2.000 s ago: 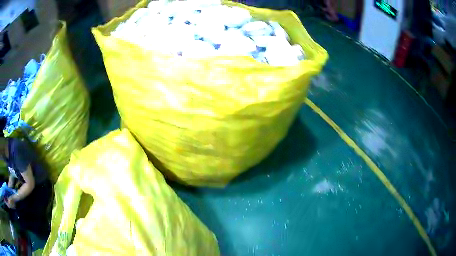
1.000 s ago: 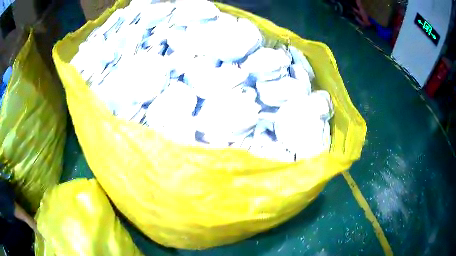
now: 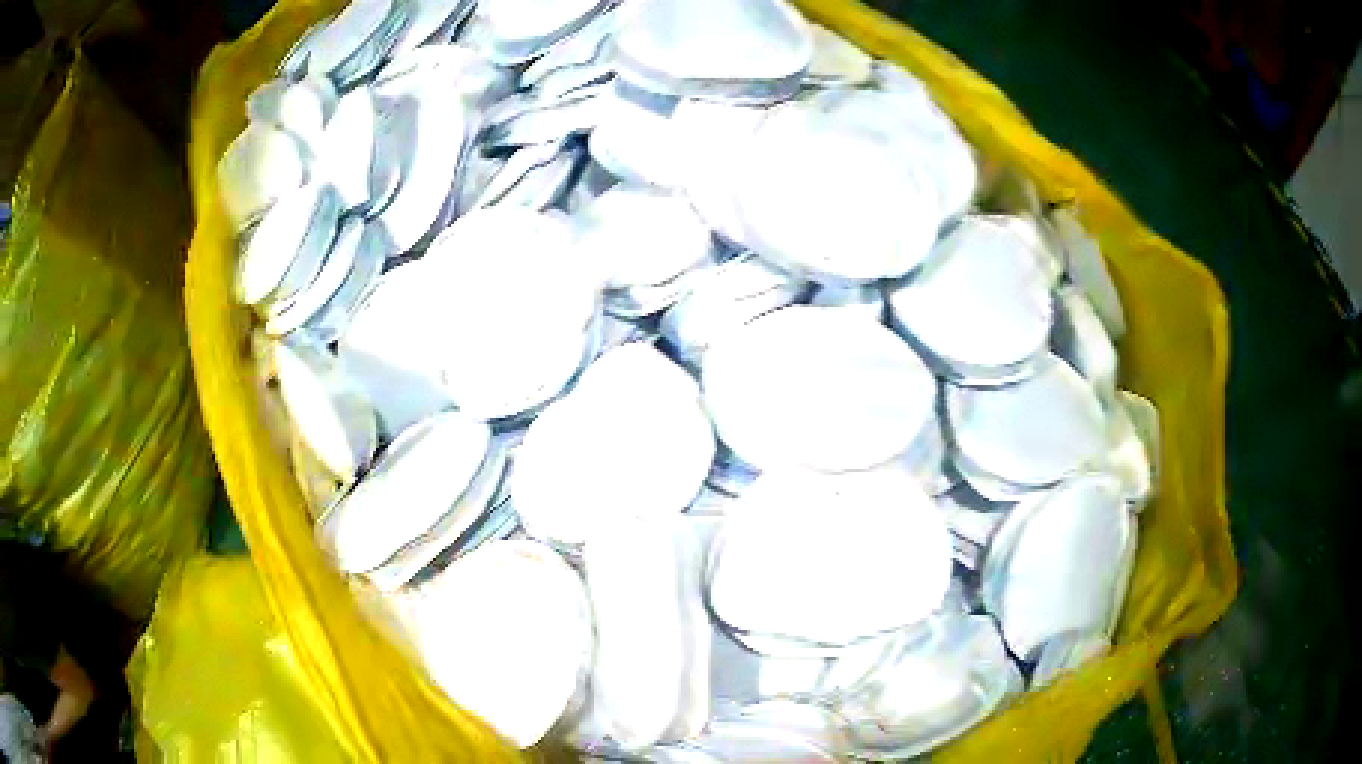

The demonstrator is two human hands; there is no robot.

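Observation:
A large yellow woven sack stands open right in front of me and takes up most of the view. It is filled with flat white fabric discs, round to oval. Some discs overlap in small stacks, some stand on edge at the upper left of the sack, and some are glare-bright. Neither of my hands is in the picture.
Another yellow sack stands at the left. A lower yellow bundle or sack is at the bottom left. A person's forearm shows at the lower left edge. Dark green floor with a yellow line lies at the right.
The view has moved closer to and over the open sack, so its mouth and the discs now fill the frame. The exit sign at the upper right has left the view.

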